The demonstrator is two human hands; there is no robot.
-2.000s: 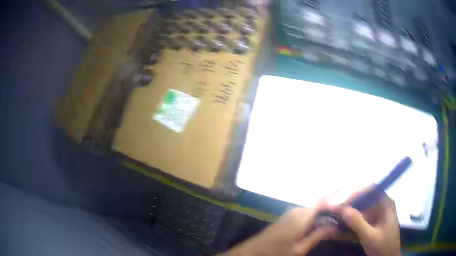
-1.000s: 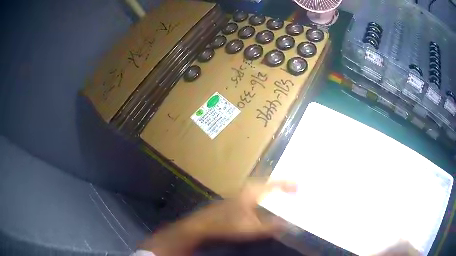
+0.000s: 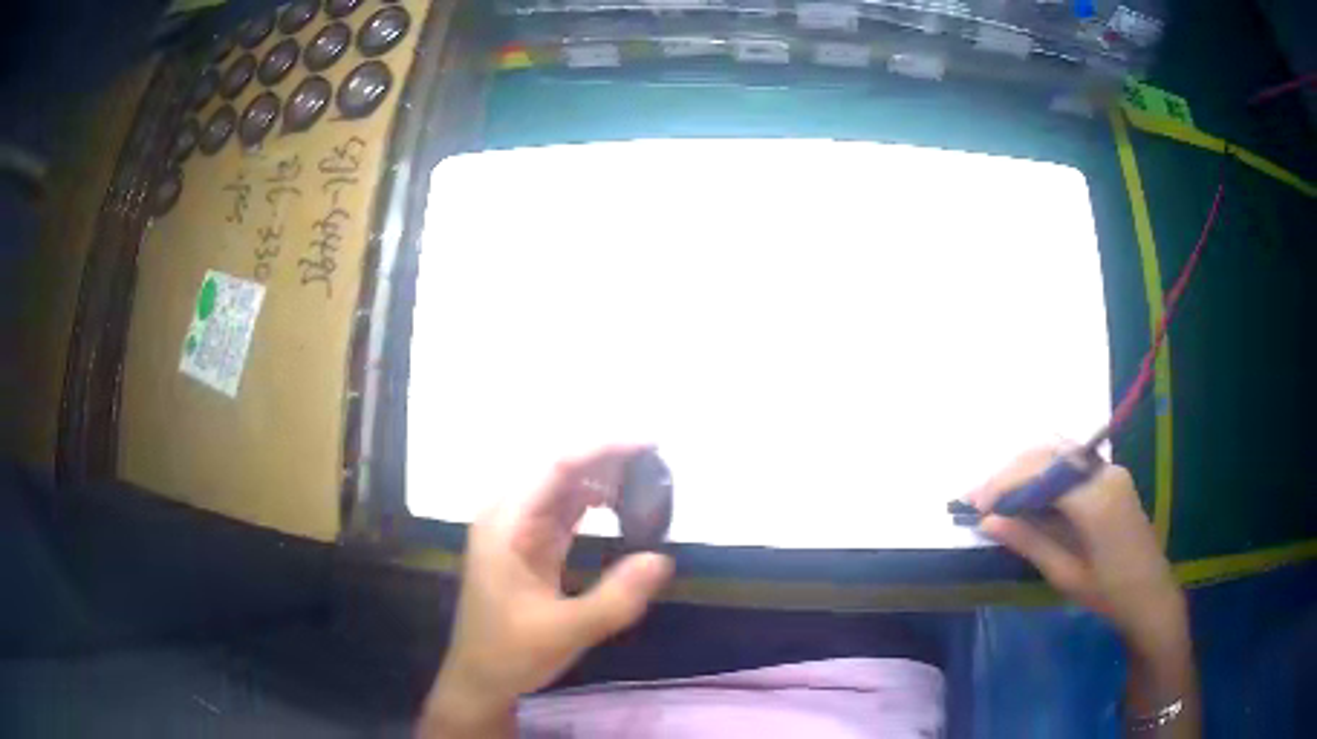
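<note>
My left hand [image 3: 542, 578] holds a dark round unit [image 3: 646, 498] on edge between thumb and fingers, over the front edge of the lit white panel [image 3: 751, 332]. My right hand [image 3: 1076, 527] grips a blue pen tool [image 3: 1047, 484] near the panel's front right corner. The tool points left, with a small black piece [image 3: 963, 511] at its tip; whether this is a held part or the tip itself I cannot tell. A thin red line runs from its rear end up to the right.
At left, a brown cardboard sheet [image 3: 253, 448] bears rows of round units [image 3: 366, 88], handwriting and a white label [image 3: 223, 334]. Clear parts boxes [image 3: 867, 36] stand behind the panel. Yellow tape [image 3: 1151, 274] edges the green mat at right.
The view has swung right. My left hand, empty-looking and blurred one second ago, now holds a round unit. My right hand and the pen tool are back in full view, apart from the left hand.
</note>
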